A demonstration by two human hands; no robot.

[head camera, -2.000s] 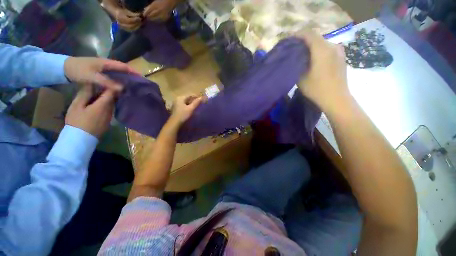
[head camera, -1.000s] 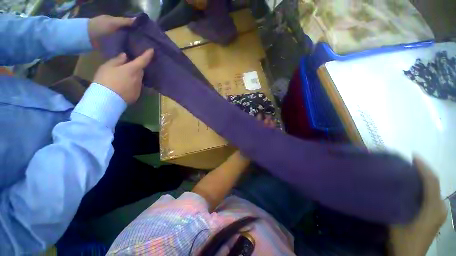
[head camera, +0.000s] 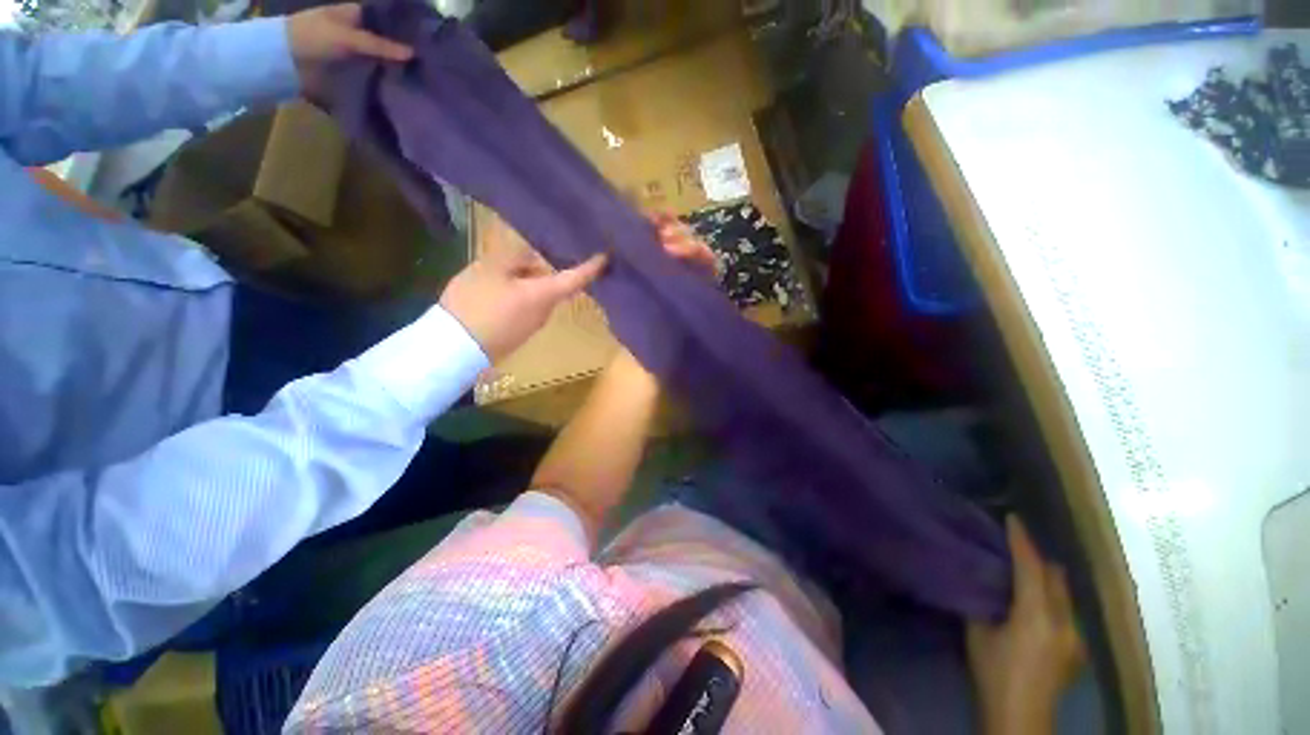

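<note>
A long purple fabric strip [head camera: 690, 338] is stretched diagonally from upper left to lower right. My right hand [head camera: 1027, 625] grips its lower right end beside the table edge. My left forearm passes behind the strip; the fingers of my left hand [head camera: 683, 241] show at its upper edge. The palm is hidden, so whether it grips the strip is unclear. Another person's hand [head camera: 352, 40] holds the upper left end, and their other hand [head camera: 510, 295] touches the middle. A black-and-white print piece [head camera: 747, 256] lies on the carton by my left fingers.
The brown carton [head camera: 553, 345] stands under the strip. The white table [head camera: 1063, 172] with printed ruler marks is at right, bearing another black-and-white print piece [head camera: 1257, 115]. A blue plastic rim [head camera: 920, 273] is beside it. The other person's blue sleeves [head camera: 331, 431] reach in from the left.
My right hand has moved left and down off the table side with the strip's end. The other person's lower hand has slid right along the strip. The strip looks narrower.
</note>
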